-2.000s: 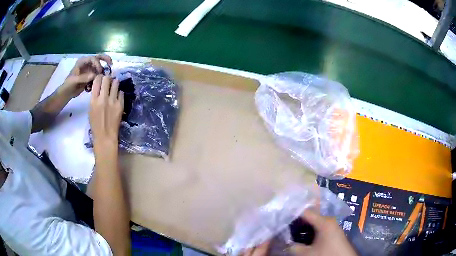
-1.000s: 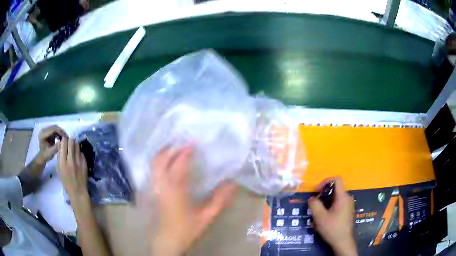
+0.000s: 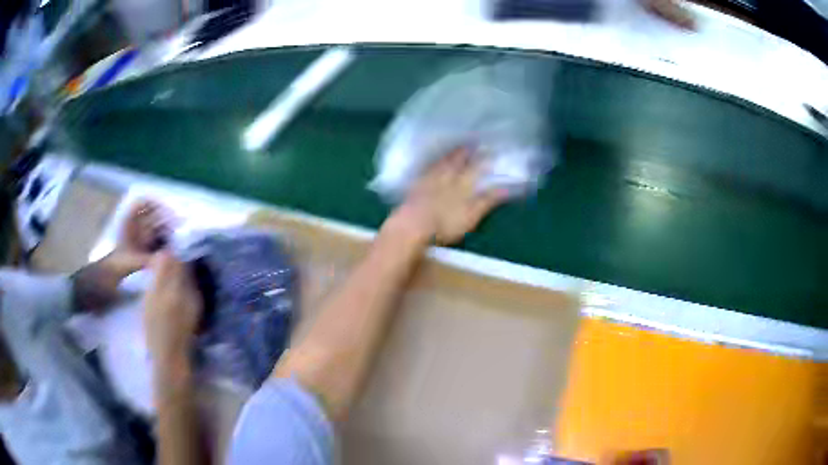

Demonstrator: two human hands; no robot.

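Observation:
My left hand (image 3: 449, 195) is stretched over the green conveyor belt (image 3: 336, 186), on clear crumpled plastic (image 3: 472, 118), with nothing dark visible inside. Hand and plastic are blurred. Only a small part of my right hand (image 3: 640, 457) shows at the bottom edge, over the orange sheet (image 3: 690, 390); whether it holds anything is hidden. A bit of shiny clear plastic (image 3: 536, 445) lies near it. The brown cardboard sheet (image 3: 472, 354) is in front of me.
At left another person's hands (image 3: 168, 272) work beside a bulk poly bag with dark contents (image 3: 250, 300). A white strip (image 3: 295, 100) lies on the belt. Across the belt, a hand (image 3: 670, 11) and a dark flat item (image 3: 545, 9) show at the top edge.
My left hand has carried the clear plastic forward from the cardboard to over the belt. My right hand, which held a small black item, is now mostly below the picture. The view has shifted.

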